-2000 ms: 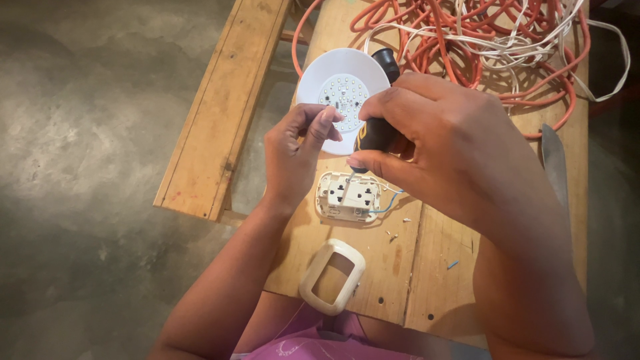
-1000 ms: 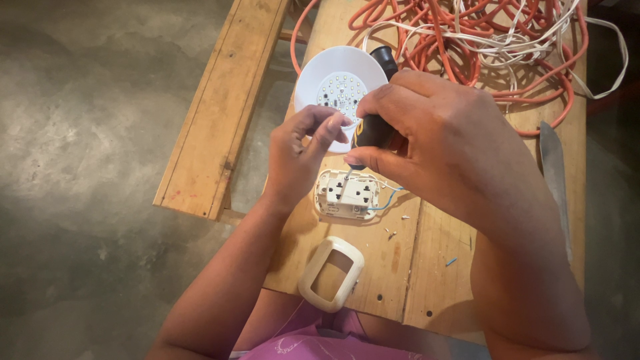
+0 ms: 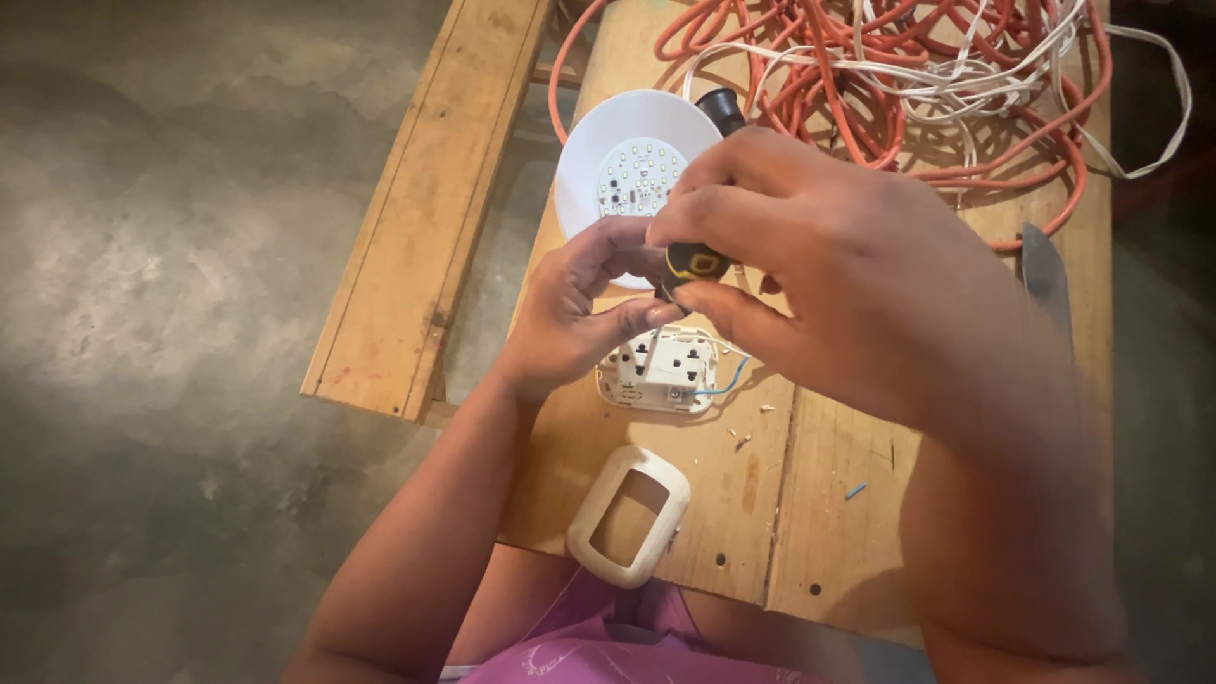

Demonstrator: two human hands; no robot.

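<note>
My right hand (image 3: 807, 256) grips the black and yellow handle of a screwdriver (image 3: 695, 264), whose thin shaft points down at a white double power outlet (image 3: 665, 366) on the wooden table. Thumb and fingers of my left hand (image 3: 594, 294) are at the lower end of the handle; whether they press on it is hard to tell. A blue wire (image 3: 730, 382) and a white wire run from the outlet's right side. Nearer me lies the cream outlet cover frame (image 3: 629, 518). Behind my hands is a white round LED lamp (image 3: 581, 157) with its chips exposed, beside a black cylindrical piece (image 3: 720, 109).
Orange cable (image 3: 836, 104) and white cord (image 3: 950, 76) lie tangled at the back right. A knife-like metal blade (image 3: 1043, 275) rests at the right edge. Small wire scraps (image 3: 856, 490) dot the table (image 3: 722, 503). A wooden bench (image 3: 427, 209) stands at left.
My left hand has moved right and down, from in front of the lamp to the screwdriver handle. The right hand stays over the outlet with the screwdriver.
</note>
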